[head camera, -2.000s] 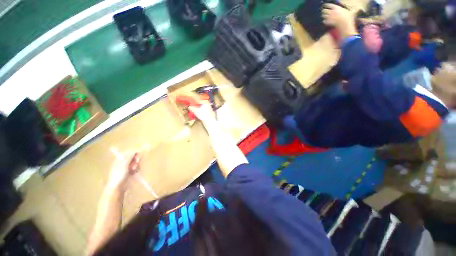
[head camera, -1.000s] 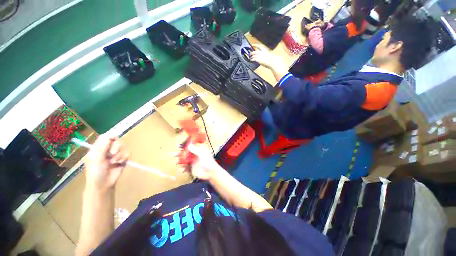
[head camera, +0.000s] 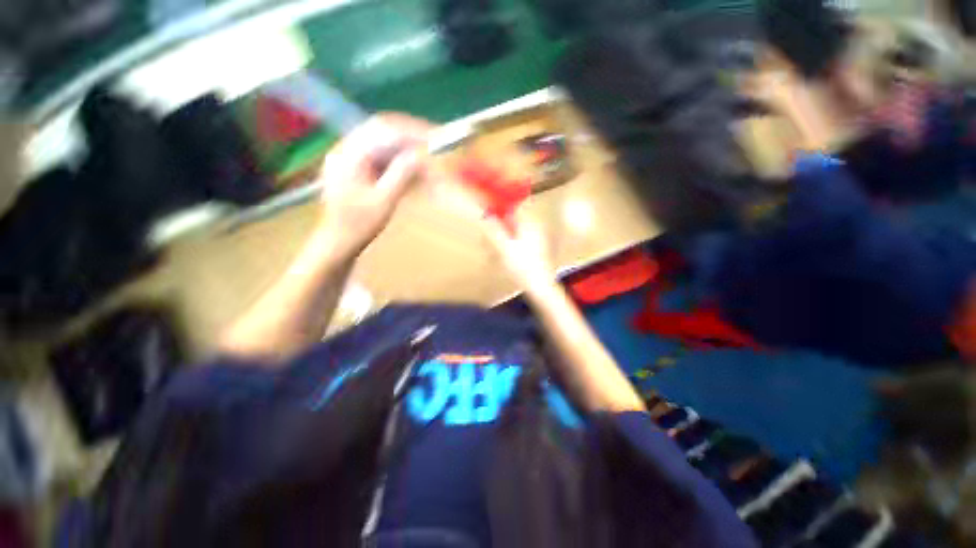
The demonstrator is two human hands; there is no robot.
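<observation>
The frame is strongly blurred. The red hot glue gun is above the bench by the cardboard tray, and my right hand is closed around it. My left hand is raised to the left of the gun with its fingers curled. A pale streak, likely the glue stick, runs between my left hand and the gun. Blur hides whether my left fingers grip it. The black hot glue gun lies in the tray behind the red gun.
The parts box with red and green parts is behind my left hand. The green belt runs along the back. Black stacked housings stand at right, beside a person in a navy jacket. Red crates are below the bench edge.
My left hand has moved up and right, close to the red gun. My right hand still holds the gun, now nearer the tray. The camera view has shifted and blurred.
</observation>
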